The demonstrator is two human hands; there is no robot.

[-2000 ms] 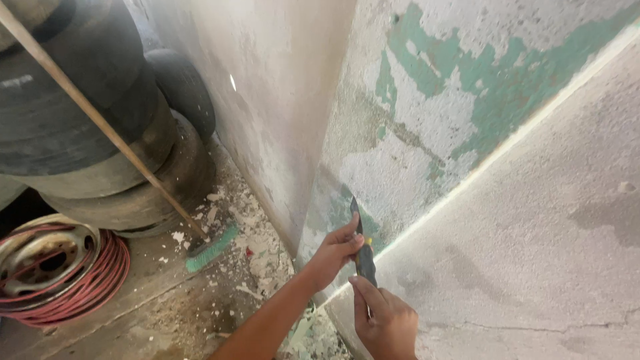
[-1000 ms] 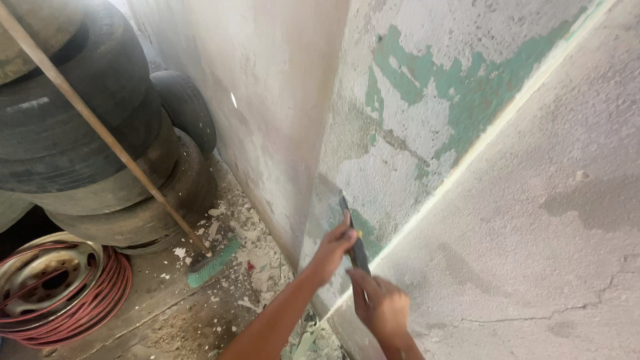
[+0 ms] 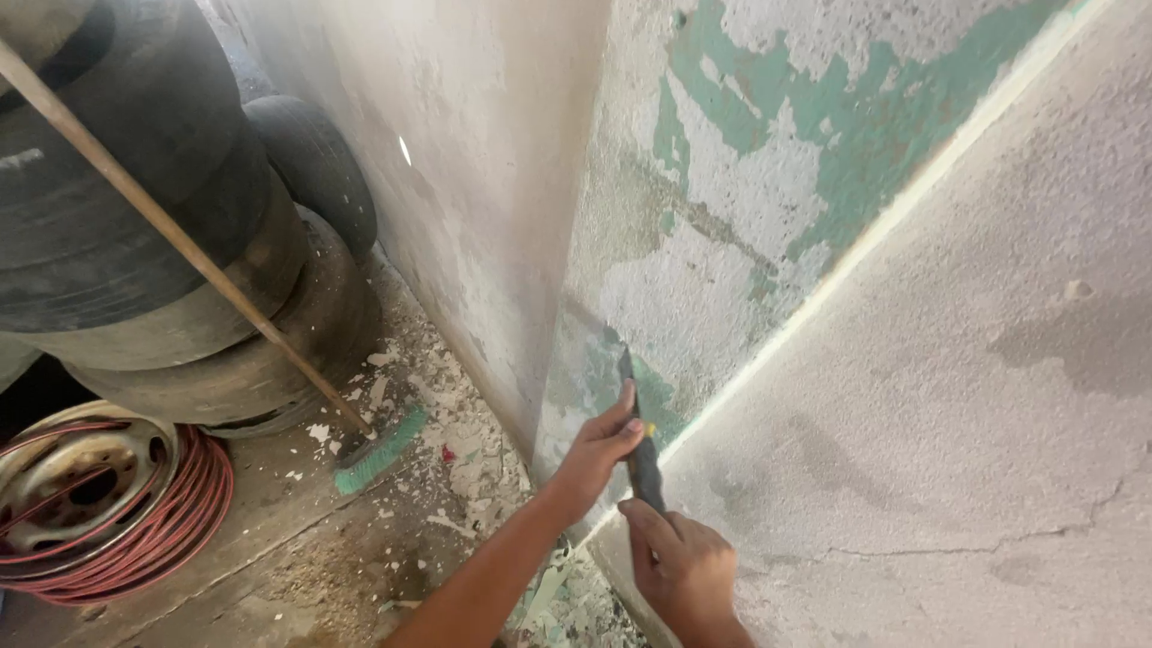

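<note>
A narrow hand scraper [image 3: 645, 468] with a dark handle and a small yellow part is held in both hands. My left hand [image 3: 598, 454] grips it near the blade, thumb laid along the tool. Lower down, my right hand [image 3: 679, 562] is closed around the end of the handle. The dark blade tip points up and meets, or nearly meets, the wall [image 3: 684, 288], where grey plaster shows among patches of green paint [image 3: 882, 126]. Whether the tip touches cannot be told.
Stacked tyres [image 3: 135, 180] stand at the left, with a green-bristled broom [image 3: 382, 450] leaning across them. A red hose [image 3: 211, 513] lies coiled around a metal wheel rim [image 3: 135, 450]. Paint flakes [image 3: 477, 450] litter the floor along the wall. A cracked wall face [image 3: 945, 432] rises at the right.
Both hands keep hold of the scraper. Its blade has shifted slightly on the wall, and the lower hand stays at the handle's end.
</note>
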